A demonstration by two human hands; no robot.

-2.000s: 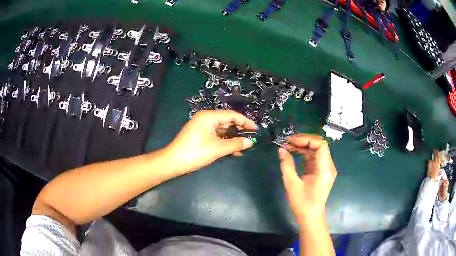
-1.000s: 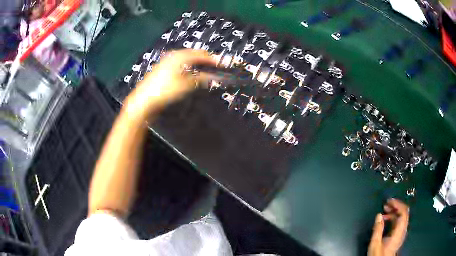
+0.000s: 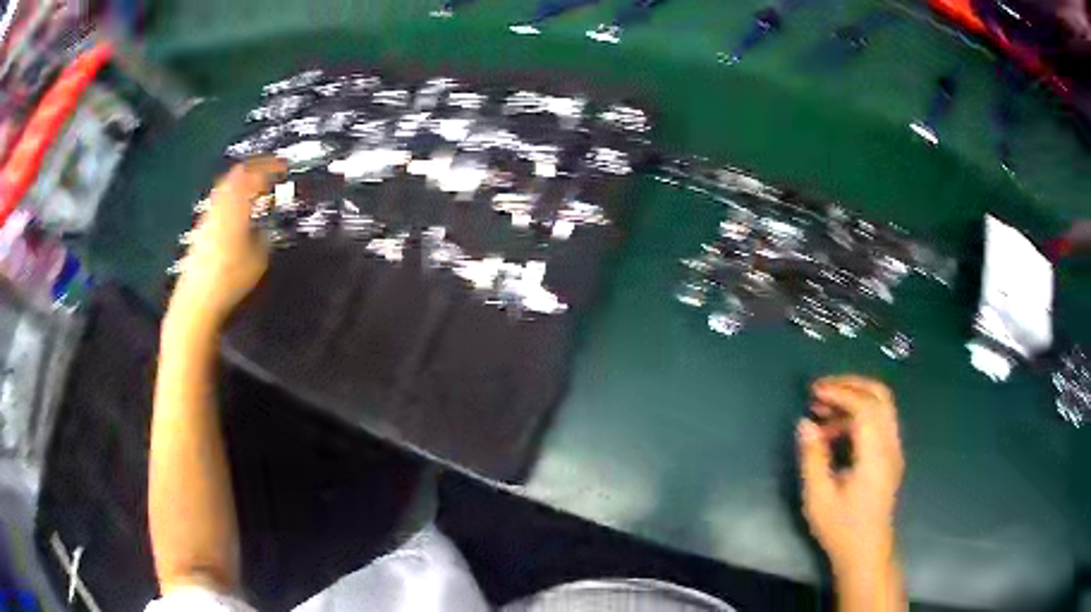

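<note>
My left hand is over the left edge of the black mat, beside the rows of clipped pieces. It is blurred, and its fingertips touch or hover near the leftmost pieces; whether it holds one cannot be told. My right hand is above the green bench top, below the work pile, with fingers curled. I see nothing clear between its fingers. The pile is a blurred heap of black and silver parts.
A parts tray with white slips stands right of the pile, with a cluster of silver parts at the right edge. Blue straps lie along the far edge. A red rack is at the upper left.
My left hand first moved from the pile to the mat, and is now nearer the mat's left edge. My right hand has drawn back from the pile. The view has swung left, then partly back.
</note>
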